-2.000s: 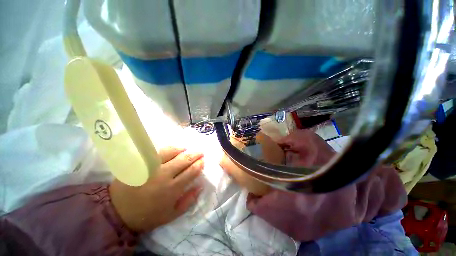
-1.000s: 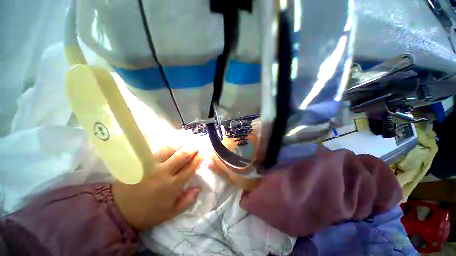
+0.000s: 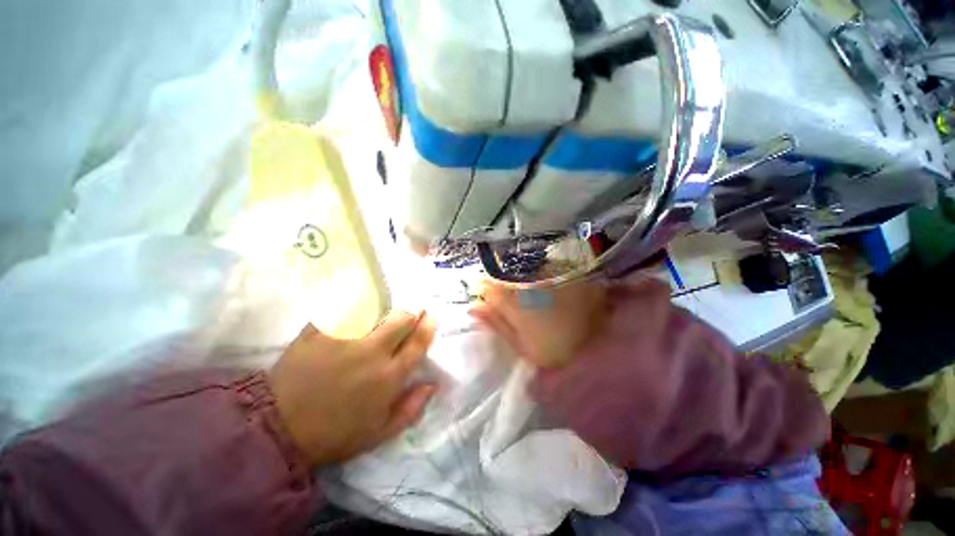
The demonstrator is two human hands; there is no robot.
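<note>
White fabric (image 3: pixel 450 476) lies crumpled under and below both hands and spreads left; thin dark threads lie over it. My left hand (image 3: pixel 351 387) rests on the fabric left of the needle area, fingers forward, the tips by the glare. My right hand (image 3: pixel 550 319) is on the fabric right of the needle area, its fingertips near the left hand's; the machine's chrome loop crosses in front of part of it. The presser foot area (image 3: pixel 461 274) is at the fingertips, partly lost in glare. Whether the fingers pinch the cloth is hard to tell.
The white sewing machine head (image 3: pixel 461 105) with a blue stripe fills the upper middle. The chrome loop (image 3: pixel 696 115) stands in front of it. A yellow lamp (image 3: pixel 314 230) hangs at left. A metal lever (image 3: pixel 756 157), yellowish cloth (image 3: pixel 853 340) and a red plastic item (image 3: pixel 871 479) are at right.
The view has shifted, so more of the machine head, its red-yellow badge and its right side show. The loop covers less of my right hand, now clearer. Both hands remain by the needle area.
</note>
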